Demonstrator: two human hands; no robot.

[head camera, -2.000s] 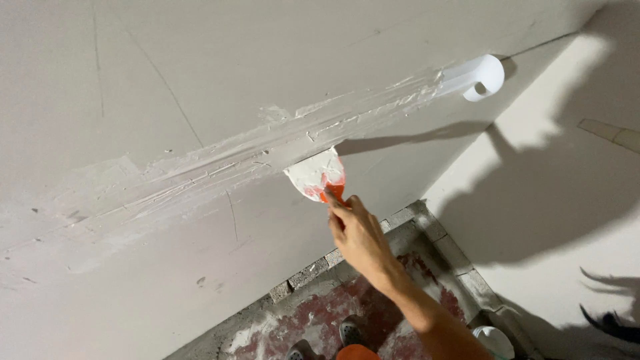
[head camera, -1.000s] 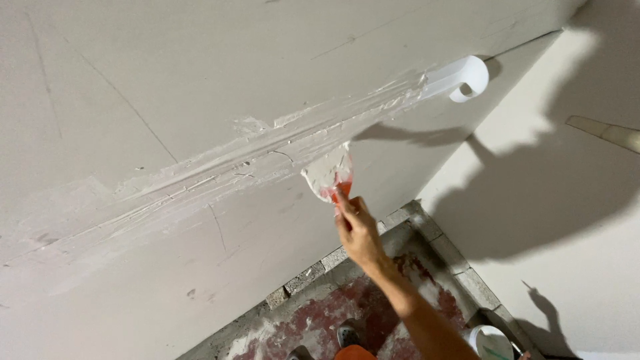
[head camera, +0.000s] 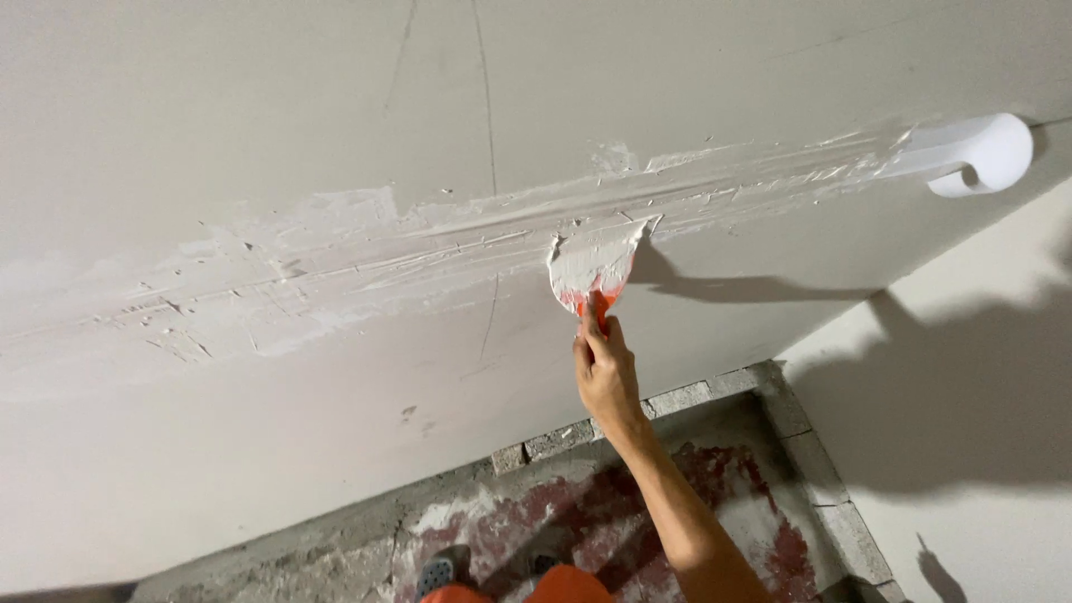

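Observation:
My right hand (head camera: 607, 373) grips the orange handle of a putty knife (head camera: 596, 260), whose wide blade is coated with white compound. The blade's top edge lies at the lower side of a long band of joint compound (head camera: 469, 239) on the grey wallboard. That band is ridged, with small crumbs and lumps toward its left part. At its right end a strip of white joint tape (head camera: 988, 155) curls away from the wall. My left hand is out of view.
Below is a stained red and grey floor (head camera: 544, 519), edged by a row of blocks (head camera: 687, 398). My dark clogs (head camera: 440, 569) stand on it. A pale side wall (head camera: 963, 402) at the right carries broad shadows.
My right hand and the putty knife have stayed close under the compound band, with the blade now nearer the band than one second ago. The bucket seen earlier at the lower right is out of view.

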